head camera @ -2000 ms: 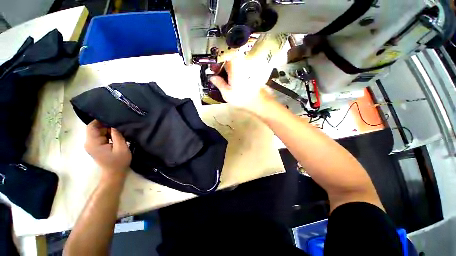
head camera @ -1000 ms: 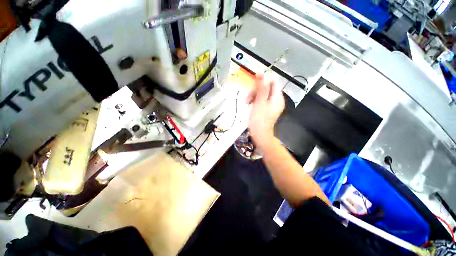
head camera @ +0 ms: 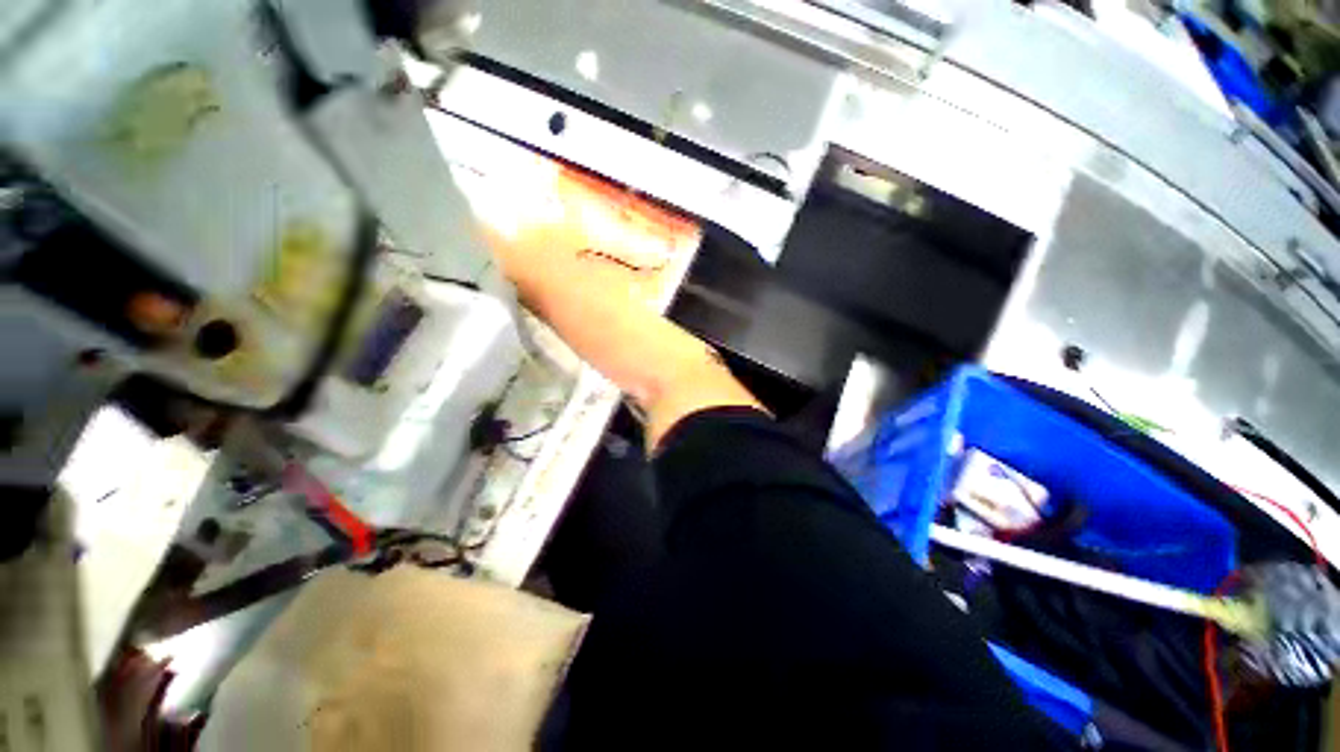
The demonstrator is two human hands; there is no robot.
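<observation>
My right hand [head camera: 525, 243] reaches past the machine head to the far end of the machine bed. It is washed out by glare, and its fingers and anything in them cannot be made out. My left hand is not in view. The large white sewing machine [head camera: 162, 191] fills the left side, blurred. Red-handled snips [head camera: 332, 507] lie on the machine bed beside black cords [head camera: 419, 550]. The black fabric pouch is not in view.
The pale wooden board [head camera: 404, 661] is at the lower left. A blue bin [head camera: 1117, 470] holding small items, with a pale rod across it, stands at the lower right. Grey panels [head camera: 1161, 279] run along the upper right.
The view has swung right, away from the pouch and my left hand. My right hand has gone from the needle area, past the bed's edge, to the bed's far end behind the machine head.
</observation>
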